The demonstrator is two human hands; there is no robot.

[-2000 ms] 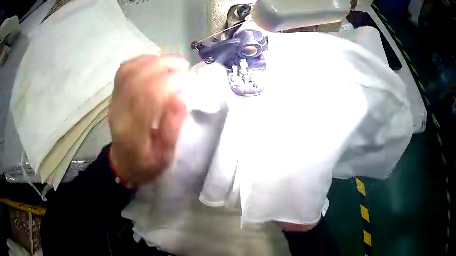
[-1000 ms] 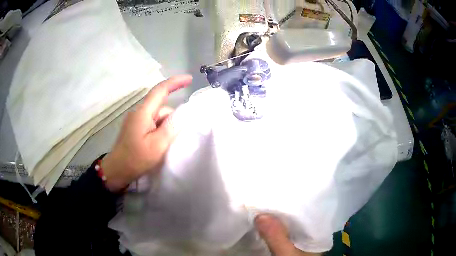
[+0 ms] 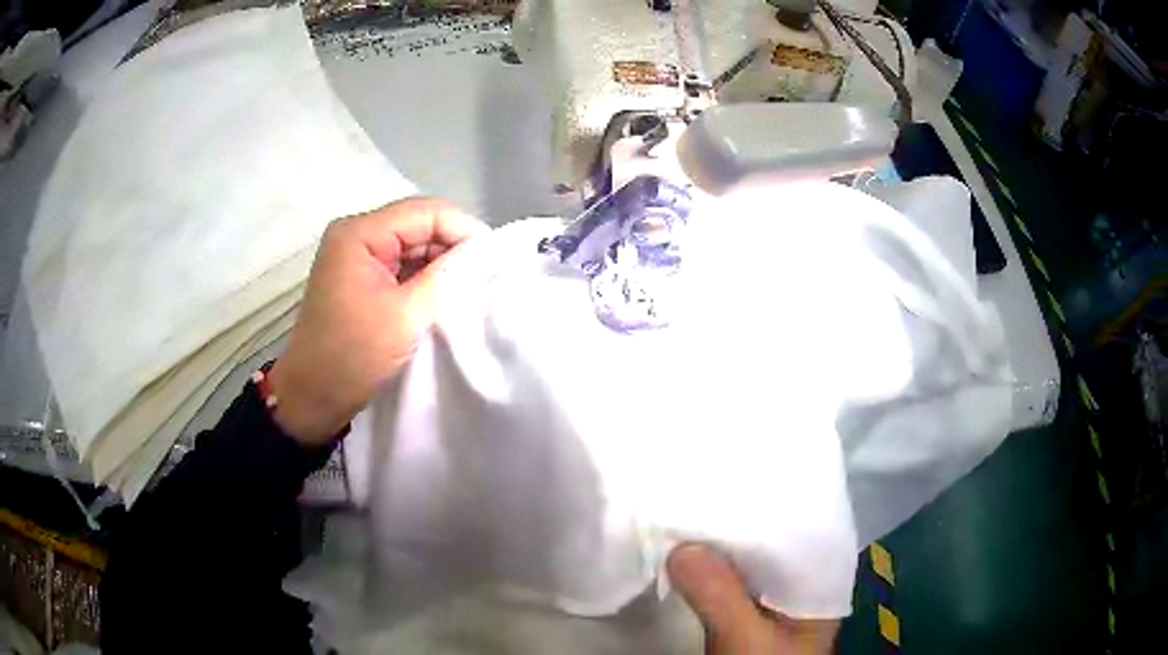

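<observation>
A white garment piece (image 3: 551,422) lies under the presser foot area (image 3: 628,284) and drapes toward me, overexposed by the lamp. My left hand (image 3: 365,307) pinches its upper left edge, left of the needle area. My right hand (image 3: 728,599) holds its near edge at the bottom centre, with the thumb on top and the other fingers mostly hidden under the cloth. The cream-white machine head (image 3: 615,64) stands behind the needle area. A stack of off-white cut panels (image 3: 192,218) lies to the left.
A rounded translucent guard (image 3: 788,138) is right of the needle area. A black flat object (image 3: 986,230) lies at the right table edge. A yellow rail (image 3: 51,535) with a brown carton is at lower left. Green floor with yellow-black tape (image 3: 881,595) is at right.
My left hand has come down on the cloth, opened out, and now pinches its edge. My right hand has come into view at the near edge. The machine sits lower in the picture.
</observation>
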